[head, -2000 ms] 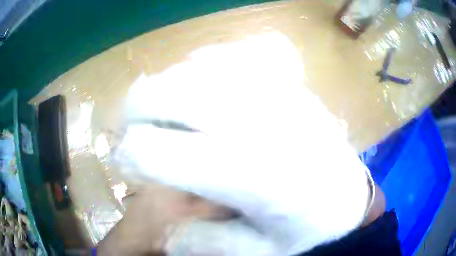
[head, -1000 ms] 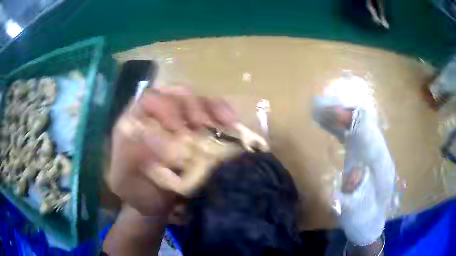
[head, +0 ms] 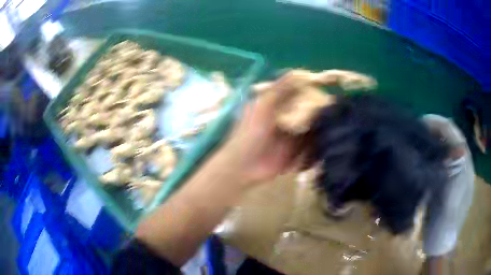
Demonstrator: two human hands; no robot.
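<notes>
My bare left hand (head: 269, 137) is closed on a joined figure, gripping its cream torso (head: 304, 105). One cream arm of the figure points right. The black ragged part (head: 377, 156) hangs to the right of the torso, over the bench. My gloved right hand (head: 452, 177) is at the right edge of the black part. Its fingers are blurred and partly hidden, so its grip cannot be told. The green crate (head: 245, 80) left of my left hand holds many cream parts (head: 124, 102) and a pale sheet.
The tan bench (head: 258, 236) lies below the figure. The green belt (head: 334, 43) runs behind it, with a dark and cream piece (head: 476, 126) at the far right. Blue bins (head: 86, 236) are at lower left. A large blue surface (head: 441, 32) is at upper right.
The view has turned left, showing more of the crate. My left hand has lifted the figure up and towards the belt. My gloved right hand, apart before, is now beside the black part.
</notes>
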